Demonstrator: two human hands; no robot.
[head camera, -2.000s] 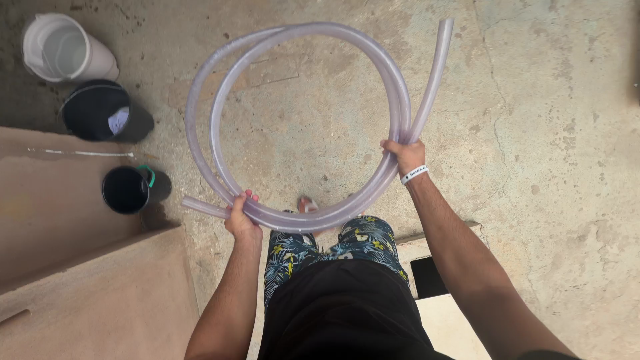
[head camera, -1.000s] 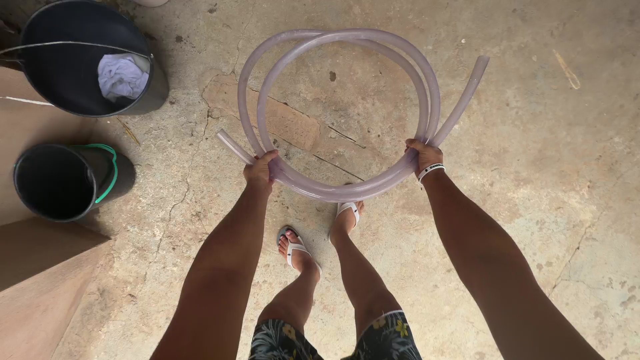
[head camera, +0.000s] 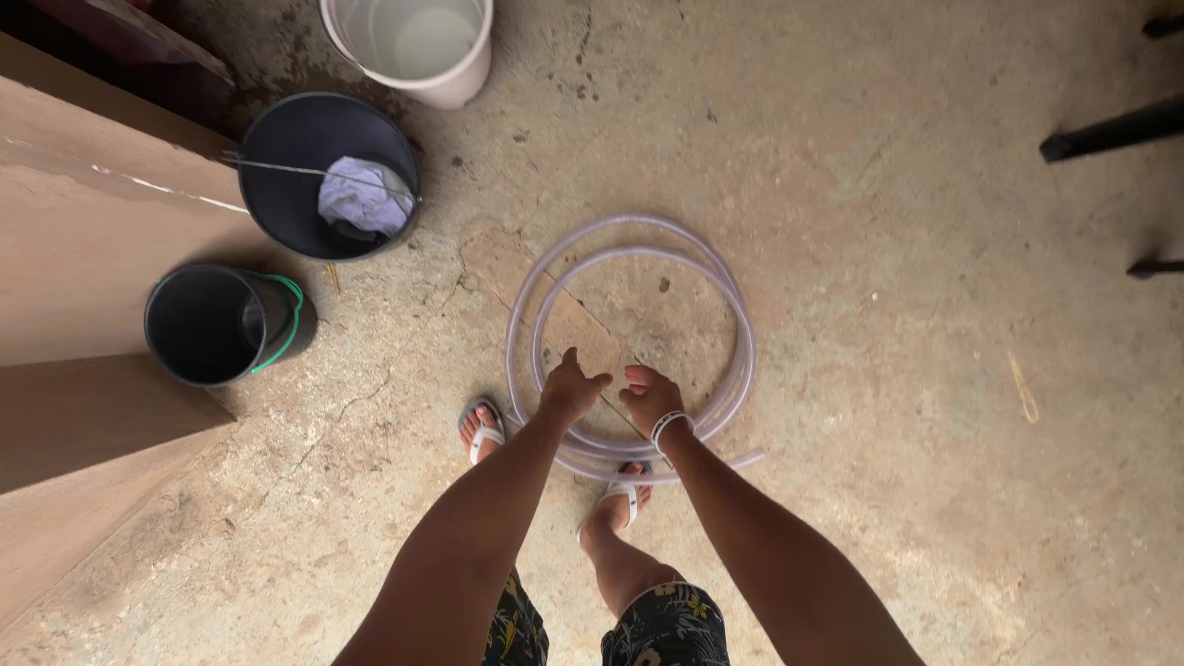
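Note:
A coil of clear plastic hose (head camera: 632, 220) lies in loops on the concrete floor, one end sticking out at the lower right. Above the coil, toward its lower left, is my left hand (head camera: 571, 390), empty with fingers apart. My right hand (head camera: 650, 396), with a white wristband, is just to its right, its fingers slightly curled and holding nothing. My forearms hide parts of the lower loops.
A dark bucket with a pale cloth (head camera: 367, 194), a black bucket with a green handle (head camera: 289, 319) and a whitish bucket (head camera: 472, 69) stand at left. A low wall (head camera: 111, 222) runs beside them. Dark legs (head camera: 1110, 129) show at right. My sandalled feet are near the coil.
Both hands held the coiled hose up in the earlier frames. Now it rests on the floor, released, and my hands have come closer together above it.

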